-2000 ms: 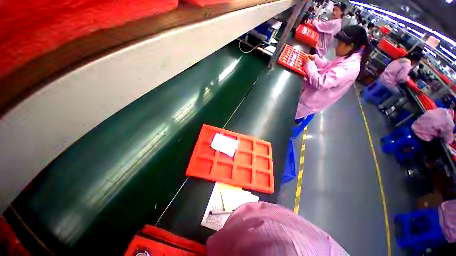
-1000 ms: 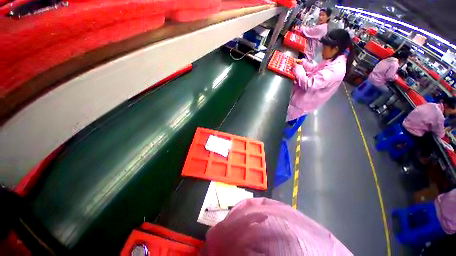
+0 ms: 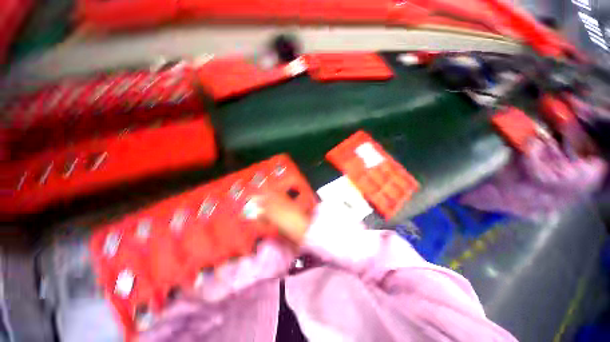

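The picture is heavily blurred. The red-orange watch tray (image 3: pixel 160 250) lies before me, with small shiny watch heads along its far row and a few at its left and near side. My right hand (image 3: pixel 284 217) is over the tray's right part. Its fingertips are at a watch head (image 3: pixel 251 208) with a whitish-green shine and seem to hold it. My left sleeve (image 3: pixel 231 277) crosses the tray's near edge. My left hand (image 3: pixel 273 256) is a pale blur at the sleeve's end, just below my right hand, and its fingers cannot be made out.
The small parts tray (image 3: pixel 381 184) with a pale slip lies to the right, beside a white paper sheet (image 3: pixel 344 199). Stacked red trays (image 3: pixel 134 150) stand behind at the left. More red trays lie under the raised shelf (image 3: pixel 381 39). A coworker's pink sleeve (image 3: pixel 522 184) shows at the right.
The view has swung left and down from the aisle to the watch tray. Both my forearms are now in view, with the right hand over the tray.
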